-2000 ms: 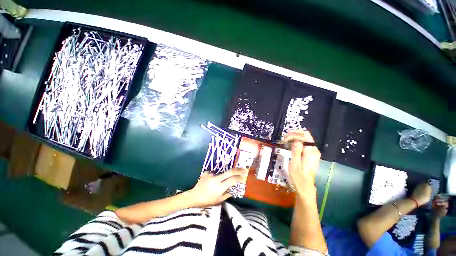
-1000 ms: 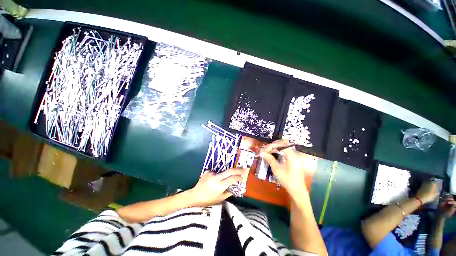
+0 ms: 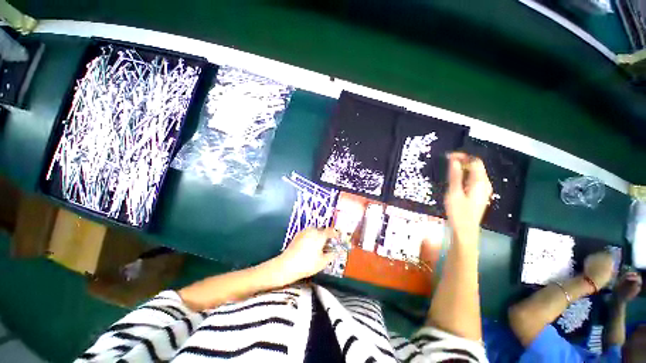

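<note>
My left hand [image 3: 309,252] is at the left end of the orange mat [image 3: 386,274], its fingertips on a small silvery-white fixture [image 3: 338,264]. A loose bundle of thin white pieces [image 3: 308,210] lies just behind it. My right hand [image 3: 468,186] is raised between the middle and right small trays, thumb and fingers close together and slightly blurred. No tool or part can be made out in it. A narrow pale block [image 3: 372,228] and a white perforated plate [image 3: 407,236] lie on the mat.
Behind the mat are small black trays: left with tiny specks [image 3: 352,170], middle with chunkier white bits [image 3: 413,177], right [image 3: 504,205] with few. Far left are a heaped black tray [image 3: 124,135] and a clear bag [image 3: 237,127]. At right are another person's hands [image 3: 601,268].
My right hand moved from over the fixture and mat up and right to the small trays. My left fingers drew back slightly, showing more of the fixture. The dark tool seen earlier is no longer visible.
</note>
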